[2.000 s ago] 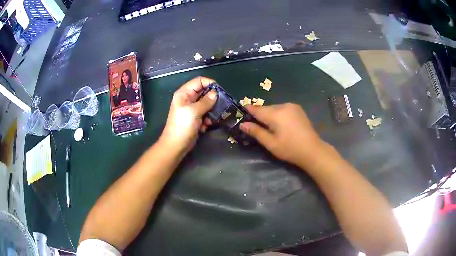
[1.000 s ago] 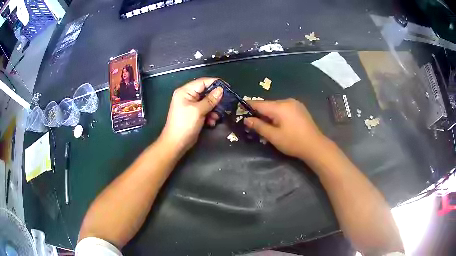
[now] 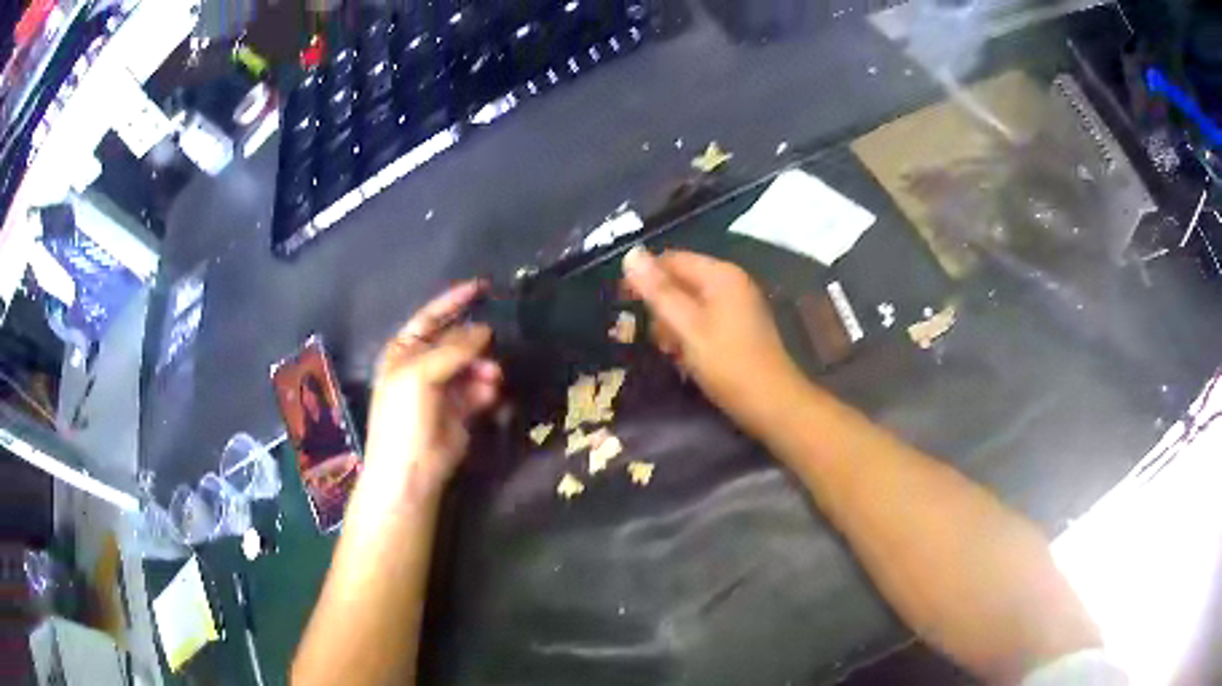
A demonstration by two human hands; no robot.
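My left hand (image 3: 436, 382) is blurred, over the mat left of the tan pieces, fingers curled with gaps between them. A dark patch lies at its fingertips; I cannot tell if it holds the black housing. My right hand (image 3: 710, 315) is above and right of the pile, thumb and forefinger close together at a pale spot, which may be a fingertip or a small piece. The small tan pieces (image 3: 590, 402) lie loosely between and below the hands, with one stray piece (image 3: 625, 327) near my right hand.
A large black grid tray (image 3: 456, 101) stands at the far left. The smartphone (image 3: 316, 429) and clear cups (image 3: 248, 466) are at left. White paper (image 3: 804, 217), a dark brown block (image 3: 820, 328) and a brown sheet (image 3: 992, 161) are at right.
The view has turned and shifted, showing more of the grid tray. My hands have moved apart, and the black housing between them is no longer clearly visible. More of the tan pile shows.
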